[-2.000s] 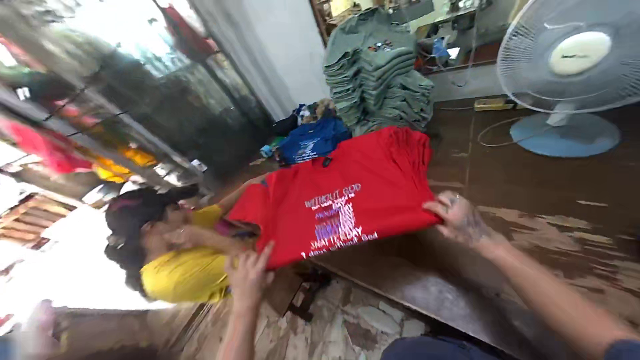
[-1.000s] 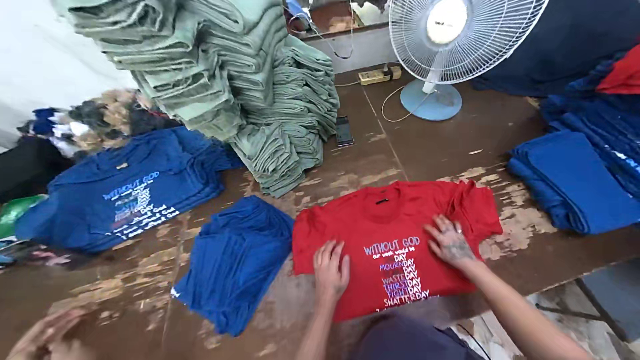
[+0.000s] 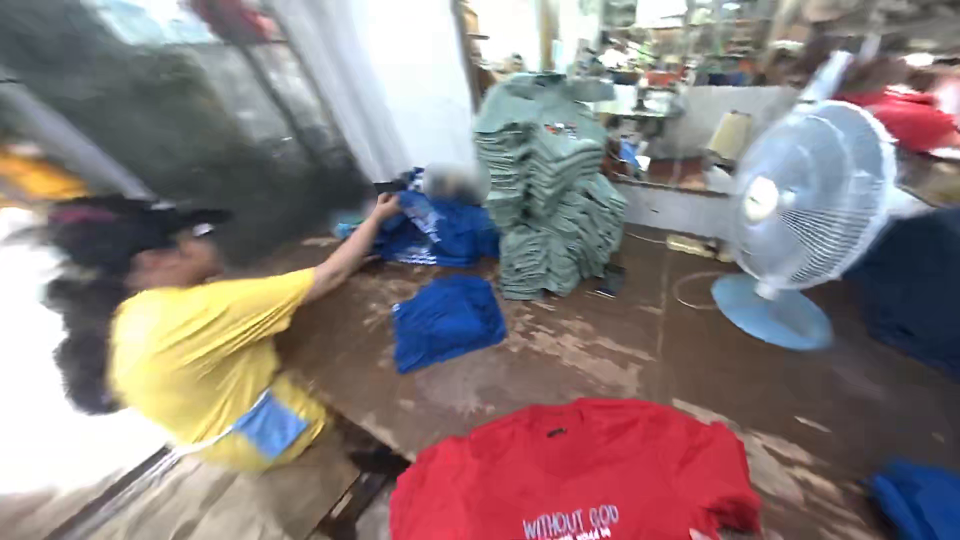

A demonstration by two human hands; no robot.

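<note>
A red T-shirt [image 3: 577, 472] with printed writing lies spread on the brown table at the bottom of the head view, its collar toward the far side. At its lower right edge, what looks like a sliver of my right hand [image 3: 699, 534] shows at the frame's border; its grip is hidden. My left hand is out of view. Beyond the shirt lies a folded blue garment [image 3: 450, 322]. Farther back, a person in a yellow shirt [image 3: 210, 352] reaches out and has a hand on a pile of blue printed T-shirts [image 3: 442, 229].
A tall stack of grey-green garments [image 3: 551, 187] stands at the back, with a small dark object [image 3: 611, 280] beside its base. A white fan with a blue base [image 3: 772, 311] and a cable stand to the right. Dark blue fabric [image 3: 911, 285] and a blue garment [image 3: 919, 495] lie at the right edge.
The view has swung up and left. My hands, on the red T-shirt one second ago, are now almost wholly out of frame. The person in yellow, hand near face two seconds ago, now reaches to the blue pile.
</note>
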